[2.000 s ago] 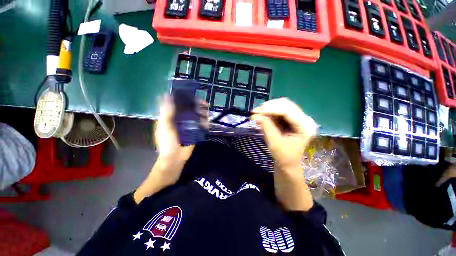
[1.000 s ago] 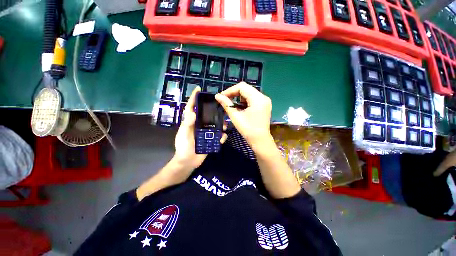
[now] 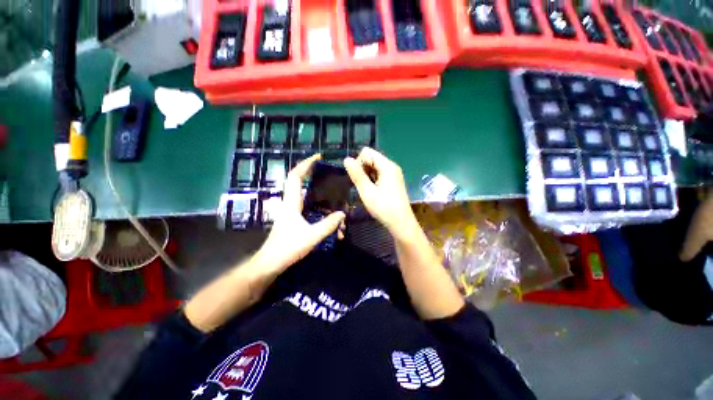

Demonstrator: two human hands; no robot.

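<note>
A dark keypad phone (image 3: 331, 187) is held above the lap at the bench edge; it is blurred and its keys are mostly hidden. My left hand (image 3: 295, 223) grips it from the left side, with the thumb across its lower part. My right hand (image 3: 378, 184) is at the phone's upper right corner, fingertips pinched together; whether it holds a thin tool or part is not clear. The clear lens tray (image 3: 260, 151) with black-bordered squares lies just beyond the hands, its lower right part hidden by them.
Red foam phone trays (image 3: 324, 87) stand along the back. A second lens tray (image 3: 596, 148) is at right. A crumpled clear scrap (image 3: 439, 187) lies at the bench edge above a waste box (image 3: 500, 250). At left are a separate phone (image 3: 130, 133), white paper (image 3: 178, 106) and a ribbed duct (image 3: 66, 86).
The phone has gone from lying face-up in view at one second ago to a darker, tilted pose. My left thumb has moved across its lower part. The camera view has shifted.
</note>
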